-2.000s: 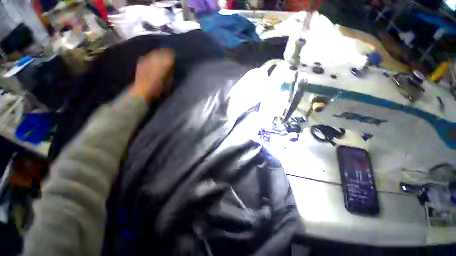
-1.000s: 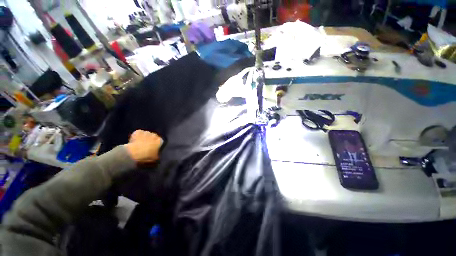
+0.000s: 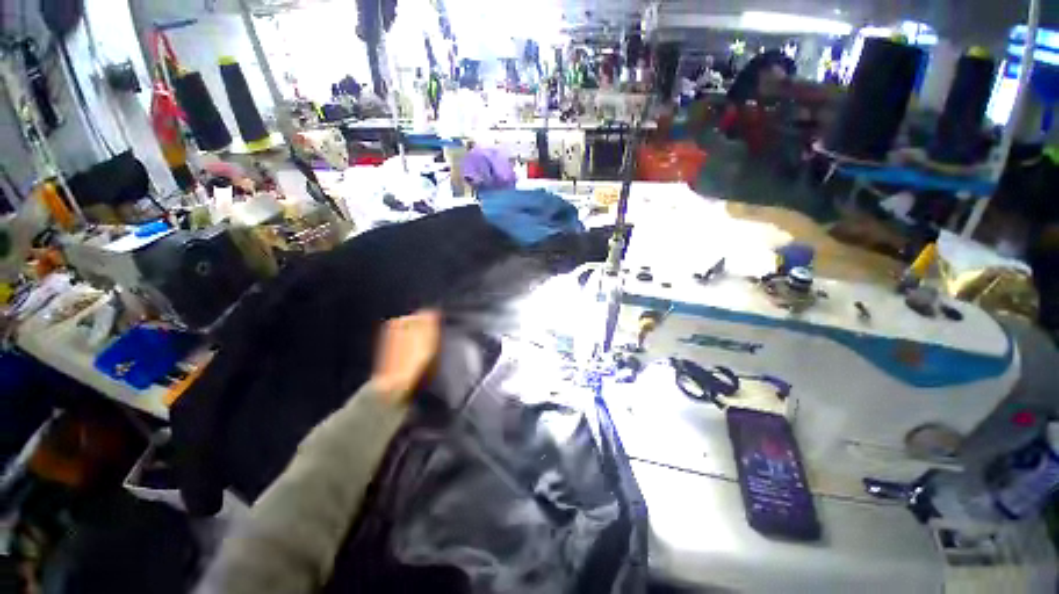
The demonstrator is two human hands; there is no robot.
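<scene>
My left hand [image 3: 406,350] is blurred and lies on the dark garment, left of the needle. Its fingers are not clear, so I cannot tell if it grips the cloth. The matte black shell fabric [image 3: 314,337] spreads to the left and back. The shiny grey-black lining [image 3: 511,487] lies wrinkled in front, draping over the near edge. The garment reaches the presser foot and needle [image 3: 598,374] under a bright light. The white sewing machine [image 3: 813,354] with a teal stripe stands right. My right hand is not in view.
A smartphone [image 3: 771,473] lies on the machine bed, with black looped scissor handles [image 3: 703,381] behind it. Blue cloth [image 3: 532,217] is heaped behind the garment. A blue tray [image 3: 145,355] is on the left side table. Thread cones [image 3: 877,99] stand at the back right.
The view has tilted up, showing more of the workshop. My left hand has moved rightward over the garment, closer to the needle. The lining is now more bunched in front.
</scene>
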